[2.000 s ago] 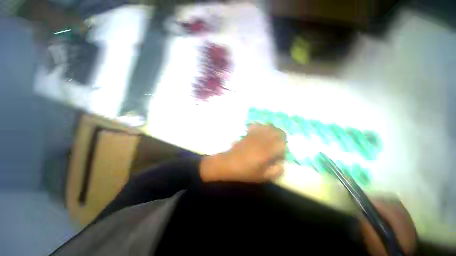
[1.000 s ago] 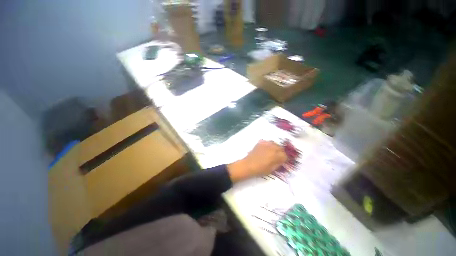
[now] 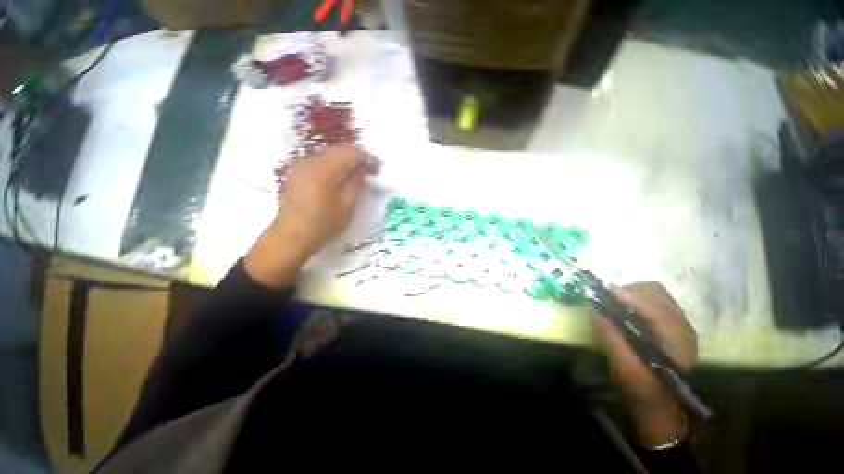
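The panel of round green circuit boards (image 3: 490, 236) lies flat on the white bench, partly washed out by glare. Dark soldered leads (image 3: 370, 255) stick out from its left side. My right hand (image 3: 652, 338) holds the black soldering iron (image 3: 639, 335), its tip over the panel's right part. My left hand (image 3: 319, 199) is at the near edge of the pile of loose red lead wires (image 3: 328, 120), left of the panel. Its fingers are bent together and blurred; whether they grip a wire cannot be told.
A tighter bundle of red wires with white ends (image 3: 287, 68) lies beyond the pile. A large brown box (image 3: 486, 42) with a yellow-green mark stands at the back. Red-orange handles (image 3: 333, 9) show at the top, a black unit (image 3: 796, 241) at right, a carton (image 3: 120, 370) at left.
The view has swung back to the right, showing the whole panel. My right hand with the iron is back in view. My left hand has drawn to the near side of the wire pile.
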